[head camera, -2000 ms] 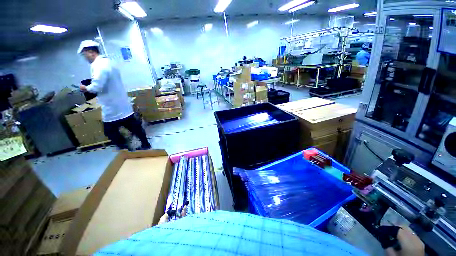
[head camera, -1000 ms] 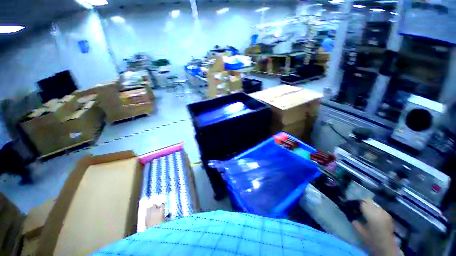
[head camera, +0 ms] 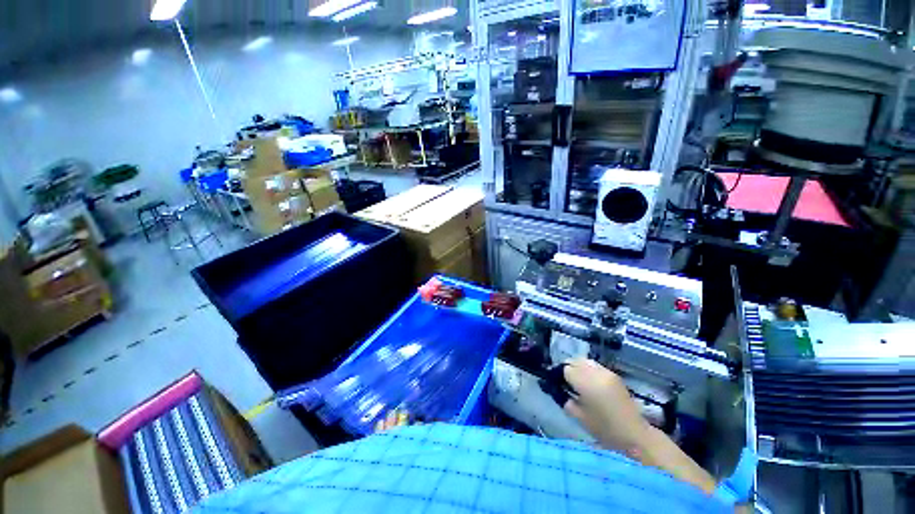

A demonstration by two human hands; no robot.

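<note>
My right hand is at the front of the bench machine, fingers curled on a small black part. Only the fingertips of my left hand show above my blue checked clothing, at the near edge of the blue bin; their grip is hidden. Clear, shiny tubes or film lie in the bin. Red blocks with a green bit between sit at its far edge. The machine's silver track runs right, before a pale control panel.
An open carton with pink lining and striped rows stands lower left. A black tote with blue contents is beyond the bin, brown cartons behind it. A tube rack is at right; a white fan-like unit stands behind the panel.
The view has swung right, bringing in the tube rack. My left hand has moved from the carton to the blue bin. My right hand stays at the black part. The walking person is out of view.
</note>
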